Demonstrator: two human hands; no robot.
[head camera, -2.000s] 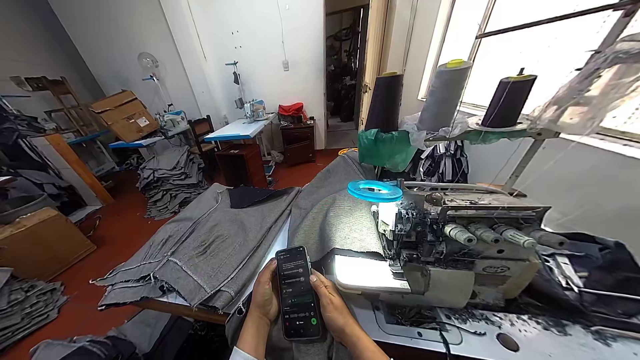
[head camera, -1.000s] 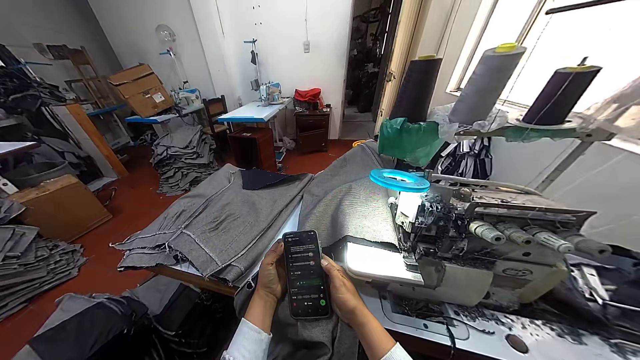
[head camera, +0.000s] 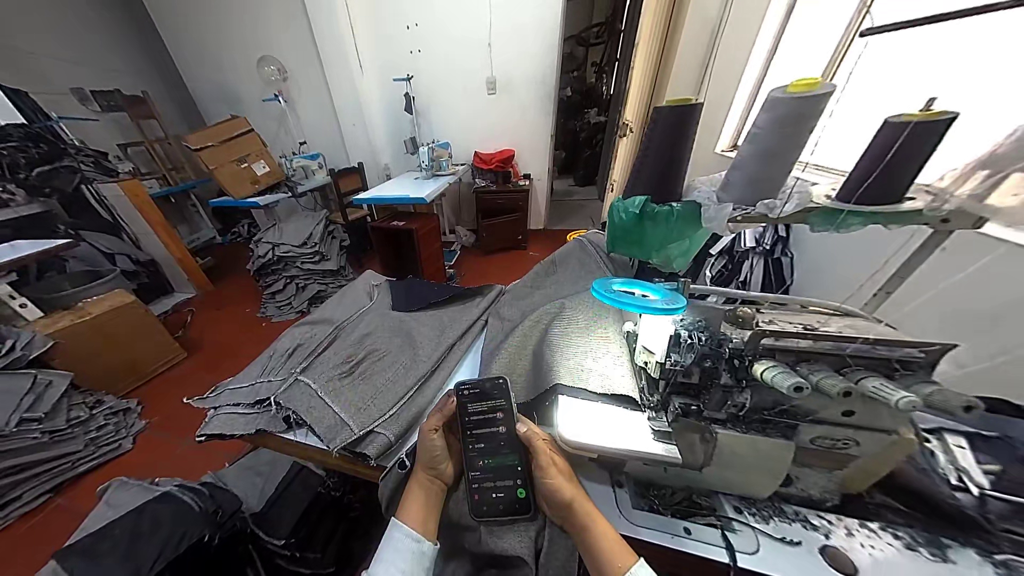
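A black smartphone (head camera: 494, 450) with a lit screen is held upright between both my hands, low in the middle of the view. My left hand (head camera: 438, 450) grips its left edge; my right hand (head camera: 552, 472) is on its right edge, thumb near the screen. Gray fabric hangs beneath them. Just right of my hands stands an overlock sewing machine (head camera: 760, 384) with a blue ring lamp (head camera: 638, 296) lighting its bed plate (head camera: 612, 428). Gray knit fabric (head camera: 560, 344) lies behind the plate, and sewn gray pieces (head camera: 344, 360) are spread on the table to the left.
Thread cones (head camera: 772, 144) stand over the machine. Stacks of cut gray fabric (head camera: 56, 440) and a cardboard box (head camera: 112, 340) are on the left. Farther back are another fabric pile (head camera: 296, 260), a sewing table (head camera: 412, 188), a wooden cabinet (head camera: 502, 216) and a doorway.
Both hands keep hold of the phone. The view has turned slightly left between the earliest frame and now; the fabric and the machine have not plainly moved.
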